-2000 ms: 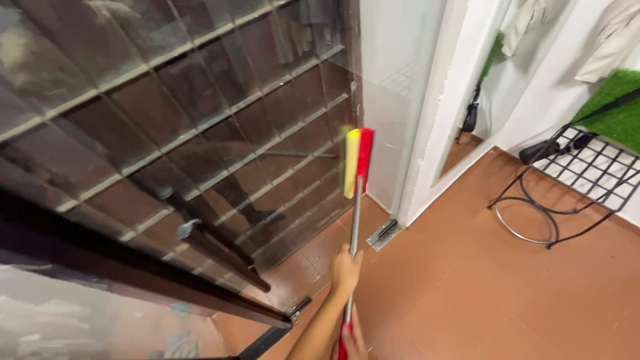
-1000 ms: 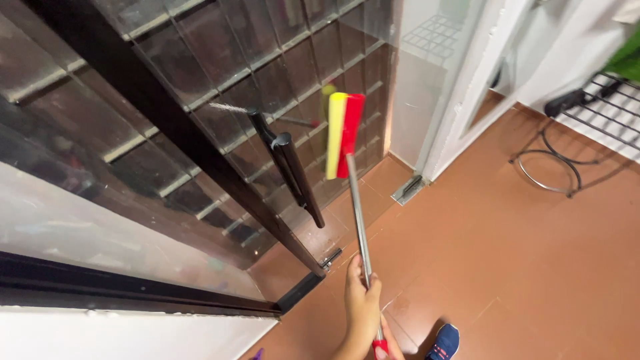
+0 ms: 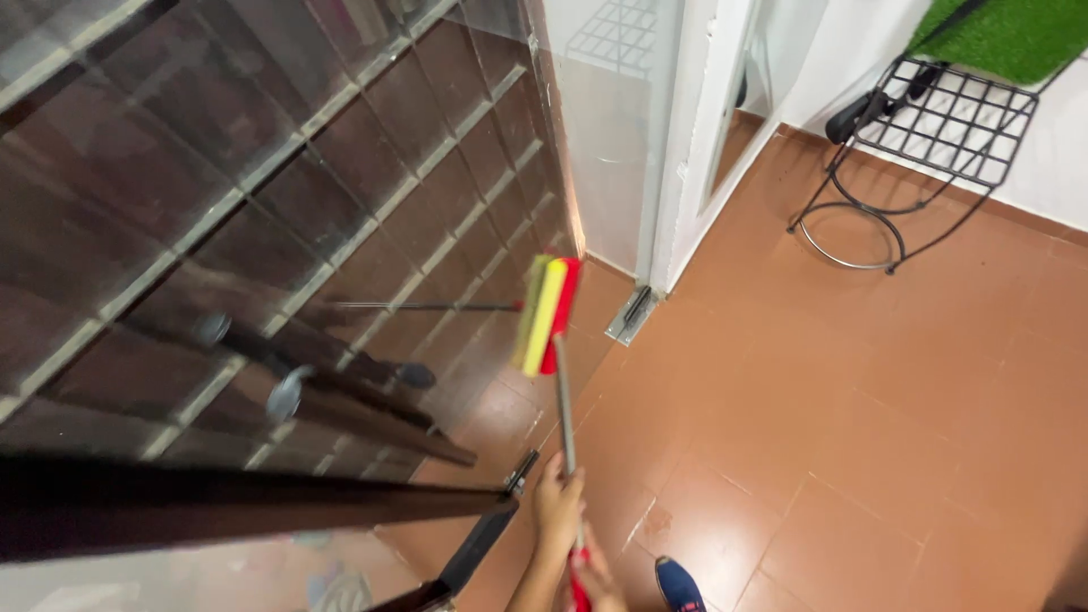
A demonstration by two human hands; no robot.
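A window squeegee (image 3: 551, 316) with a red head and a yellow sponge strip is held out on a metal pole, its sponge side against or very near the glass door panel (image 3: 408, 212). Around the metal pole, my left hand (image 3: 558, 501) is closed. Lower down, my right hand (image 3: 597, 578) grips the red handle (image 3: 580, 578), partly cut off by the bottom edge. A dark door handle (image 3: 382, 425) with round metal mounts stands left of the pole, and the glass mirrors the squeegee's pole.
Dark frame bars cross the lower left. A metal floor hinge (image 3: 633, 314) sits by the white door frame (image 3: 684, 153). At the upper right stands a black wire-seat chair (image 3: 952, 119) with green artificial turf (image 3: 1003, 38) and a black strap. A blue shoe (image 3: 678, 585) is on the terracotta tile floor (image 3: 850, 408).
The view has swung noticeably. Both hands keep their hold on the squeegee. The squeegee head appears lower relative to the glass and floor hinge than two seconds ago.
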